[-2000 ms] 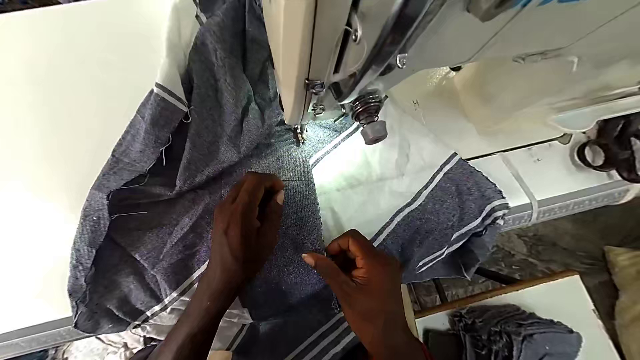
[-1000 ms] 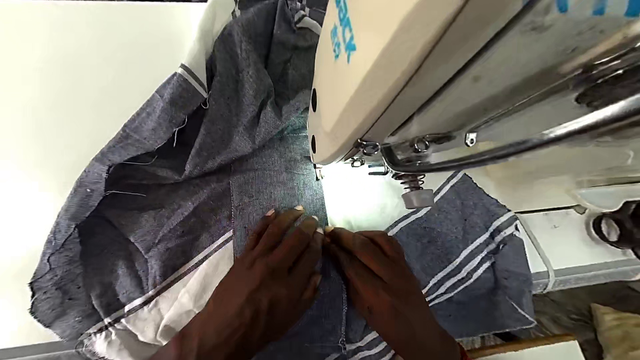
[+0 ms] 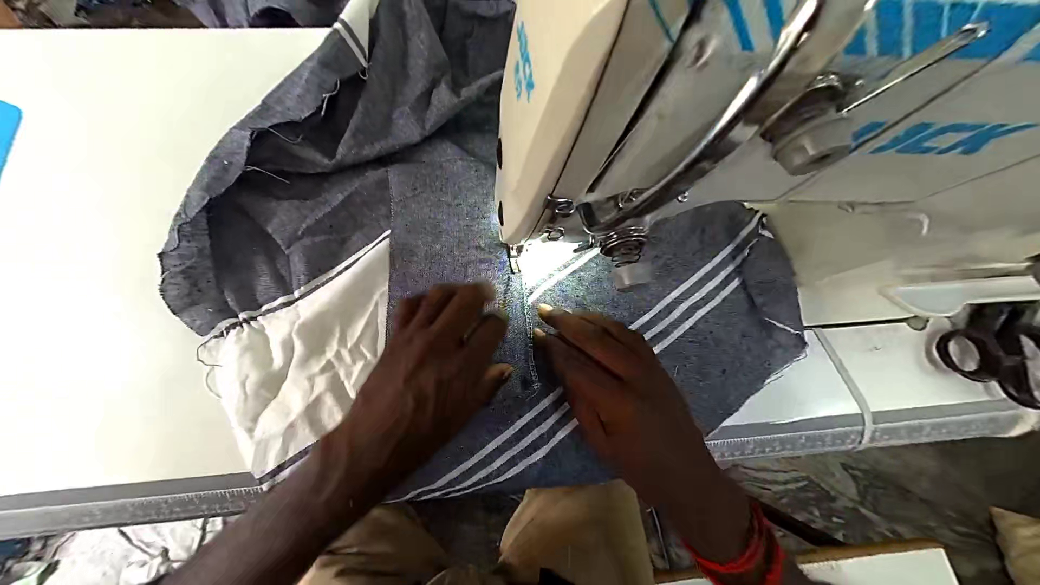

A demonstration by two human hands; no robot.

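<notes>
A grey-blue and white striped cloth (image 3: 443,203) lies under the presser foot (image 3: 513,258) of a sewing machine (image 3: 569,97), lit by its lamp. A strip with a stitched seam runs down from the foot toward me. My left hand (image 3: 439,349) lies on the strip left of the seam, fingers partly bent and slightly blurred. My right hand (image 3: 605,382) rests on the cloth just right of the seam, fingertips below the foot. Both hands press the cloth flat; neither clearly pinches it.
A white table (image 3: 89,244) carries a measuring tape (image 3: 146,510) along its front edge. Black-handled scissors (image 3: 987,349) lie at the right. A blue object (image 3: 6,134) sits at the far left, and a white board (image 3: 886,565) stands below right.
The cloth has moved up under the machine, with more striped fabric now right of the foot. My hands, close together one second ago, are now apart on either side of the seam.
</notes>
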